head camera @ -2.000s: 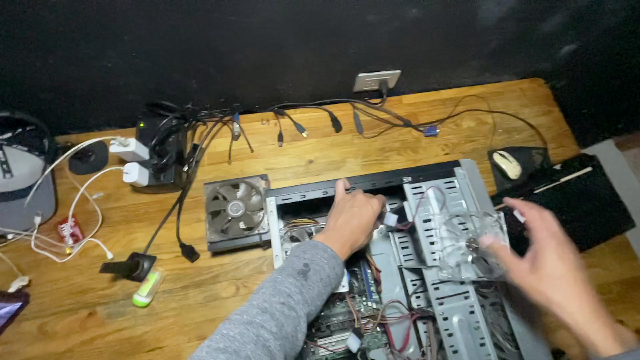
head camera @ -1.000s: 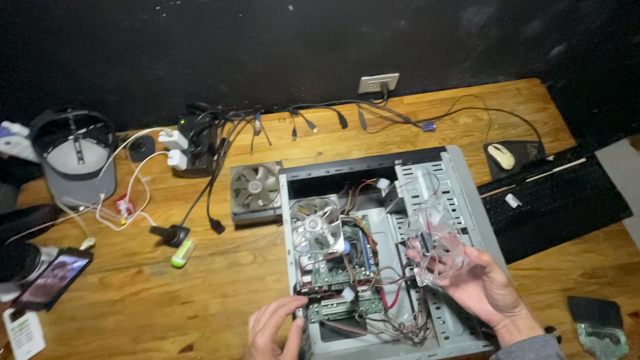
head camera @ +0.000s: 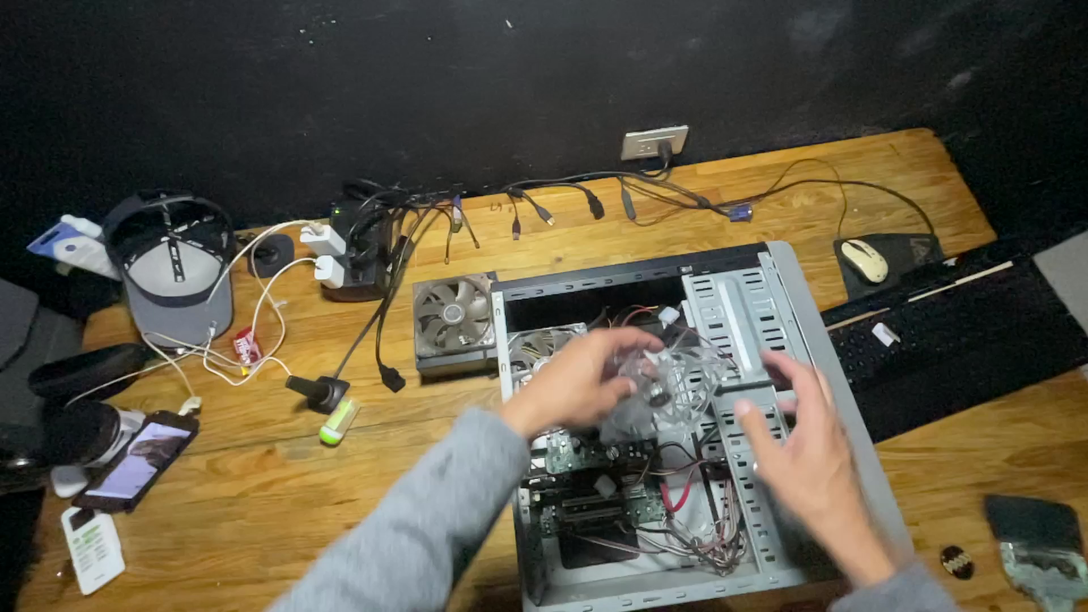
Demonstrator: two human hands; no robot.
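An opened metal computer case (head camera: pixel 807 340) lies on the wooden desk, its inside showing. Over its middle, my left hand (head camera: pixel 586 378) holds the edge of a clear plastic case fan (head camera: pixel 680 382) between thumb and fingers. To the right of that fan, my right hand (head camera: pixel 803 442) is apart from it, fingers spread above the drive bay rails, and holds nothing. A circuit board (head camera: pixel 586 450) and bundled wires (head camera: pixel 705 544) sit inside the case below the hands. Another fan (head camera: pixel 544 344) inside the case is partly hidden behind my left hand.
A power supply with a fan (head camera: pixel 453 314) stands against the case's left side. Cables (head camera: pixel 595 183) run along the desk's back edge from a wall outlet (head camera: pixel 654 143). A keyboard (head camera: pixel 960 340) and mouse (head camera: pixel 864 260) lie right; a phone (head camera: pixel 140 463) and cap (head camera: pixel 174 272) lie left.
My left hand has moved from the case's near left edge up to the clear fan and taken hold of it. My right hand, which held the fan, has let go.
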